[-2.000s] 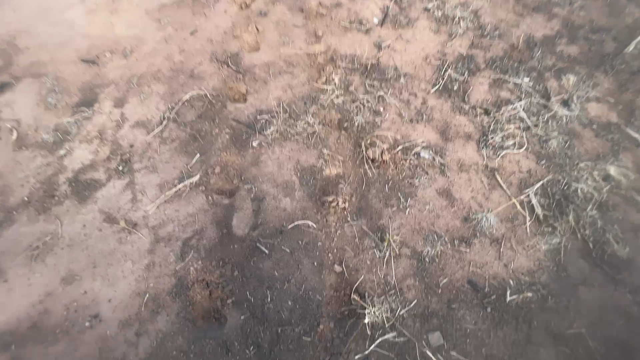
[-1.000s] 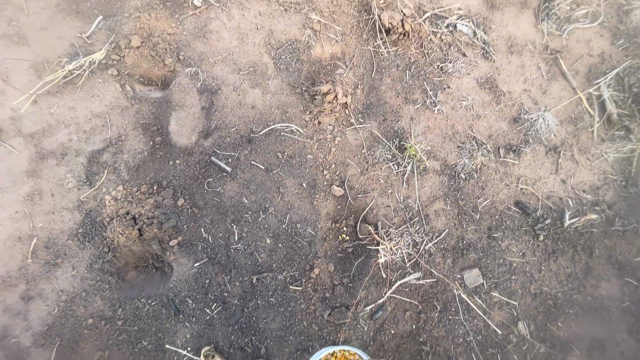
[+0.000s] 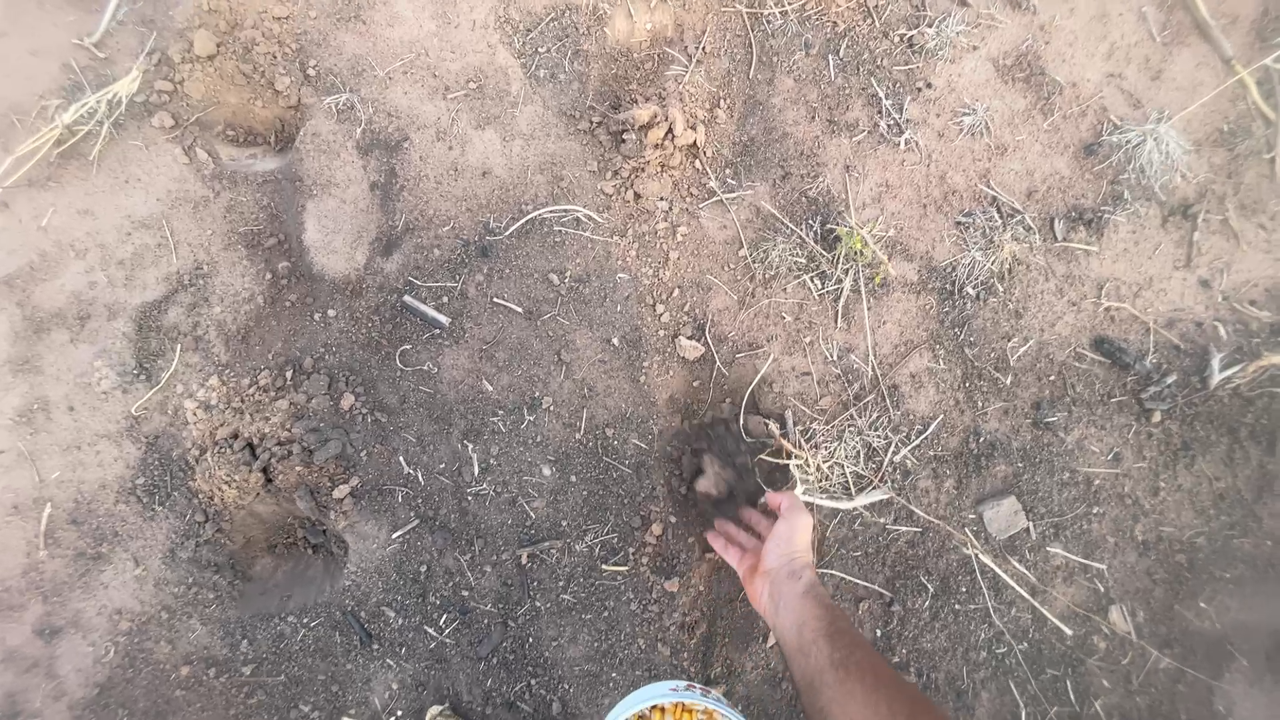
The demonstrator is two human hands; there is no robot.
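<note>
My right hand reaches in from the lower right, its fingers apart and nothing seen in it. Its fingertips are beside a small dark hollow of loosened soil, where part of the ground is blurred. Dry grass and a pale twig lie just right of the hand. At the bottom edge, left of the forearm, shows the rim of a round container holding yellow kernels that look like maize. My left hand is not in view.
A dug hole with crumbled soil lies at the lower left, another hole at the upper left. Loose clods lie at the top middle. A flat stone is on the right, a short stick left of centre.
My right hand has come into view at the lower right, and a dark hollow now shows beside the dry grass. The container's rim shows at the bottom edge in both the one-second-old frame and now.
</note>
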